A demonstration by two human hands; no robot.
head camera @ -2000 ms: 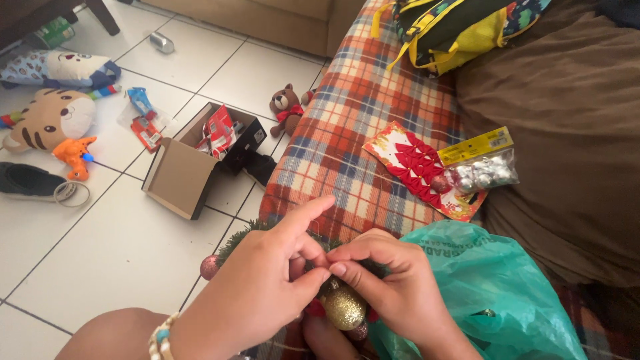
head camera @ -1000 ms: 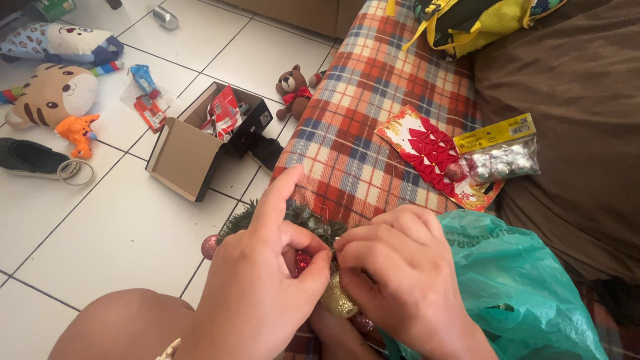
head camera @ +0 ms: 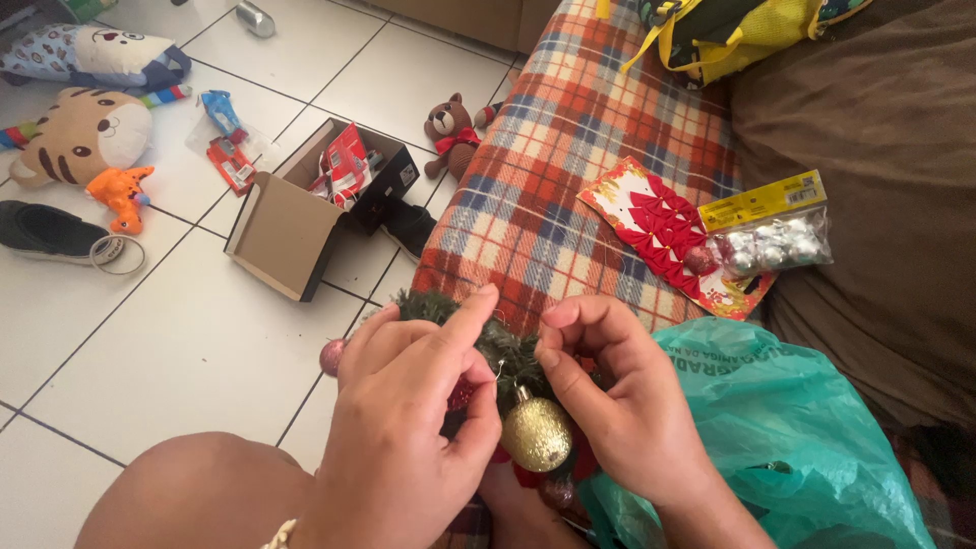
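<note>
A green artificial garland [head camera: 499,343] lies under both hands, partly hidden by them. From it hangs a gold glitter bauble [head camera: 537,433] between my hands, with thin string near its cap. My left hand [head camera: 415,396] is over the garland, thumb and index finger pinched on a thin string by a red ornament [head camera: 460,393]. My right hand [head camera: 618,389] is just right of the gold bauble, thumb and fingertips close together; whether thread is between them I cannot tell. A pink bauble [head camera: 332,357] shows at the garland's left end.
A green plastic bag [head camera: 785,427] lies at right. On the plaid blanket [head camera: 518,183] are a card of red bows [head camera: 648,221] and a pack of silver baubles [head camera: 774,244]. An open cardboard box [head camera: 286,229], a brown teddy bear [head camera: 454,137] and a dark shoe [head camera: 49,232] are on the floor.
My right hand has moved away from my left, and its fingers have lifted off the spot above the gold bauble, which shows more fully now.
</note>
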